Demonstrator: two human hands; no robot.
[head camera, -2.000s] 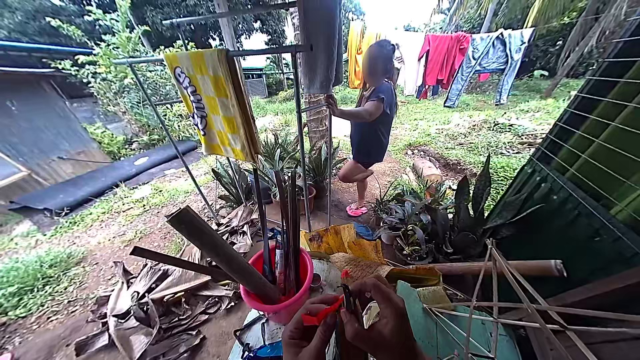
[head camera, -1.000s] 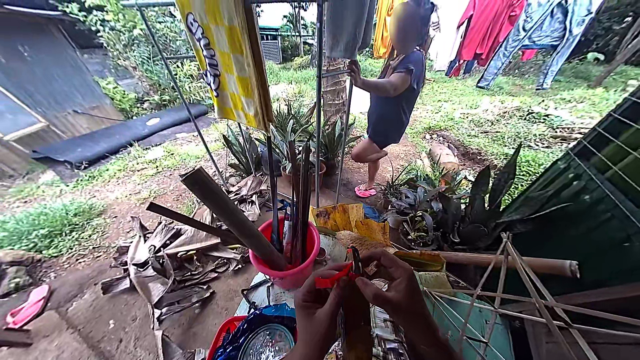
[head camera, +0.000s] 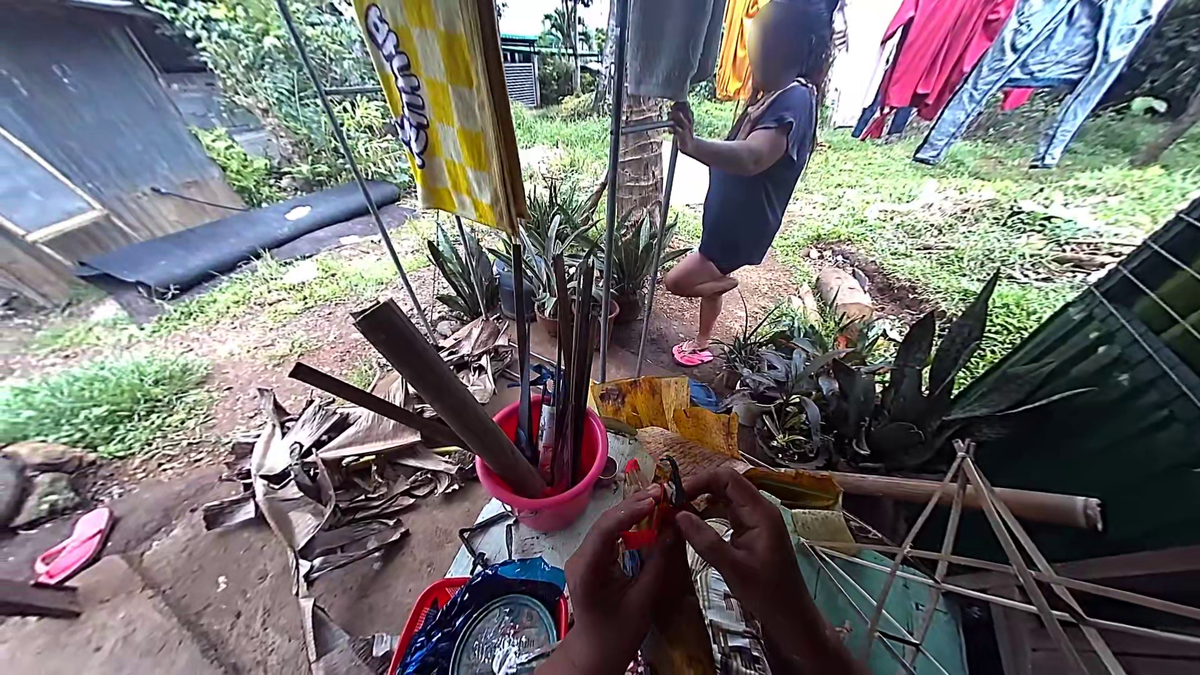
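Both hands meet low in the middle of the head view. My left hand (head camera: 614, 572) grips a small red plastic piece (head camera: 641, 536) between thumb and fingers. My right hand (head camera: 750, 534) is close beside it, thumb and index fingertip at a small dark-tipped item (head camera: 671, 476) joined to or touching the red piece; its exact kind is unclear. Just left of the hands stands a pink bucket (head camera: 542, 514) holding dark wooden slats and a bamboo piece (head camera: 441, 394). Below it, a red basket (head camera: 424, 609) holds blue shiny material (head camera: 534, 572) and a round clear lid or container (head camera: 506, 637).
Thin bamboo sticks (head camera: 1008, 511) cross over a pale green tabletop (head camera: 900, 600) at right. Dry leaves (head camera: 309, 506) lie on the ground at left. Beyond the bucket, a person (head camera: 759, 178) stands holding a metal rack (head camera: 611, 234) with a yellow checkered towel (head camera: 455, 112). Potted plants (head camera: 553, 244) stand around.
The view has tilted down and swung left, bringing the red basket and a pink slipper into sight. My hands stay together around the red piece. The person remains at the rack.
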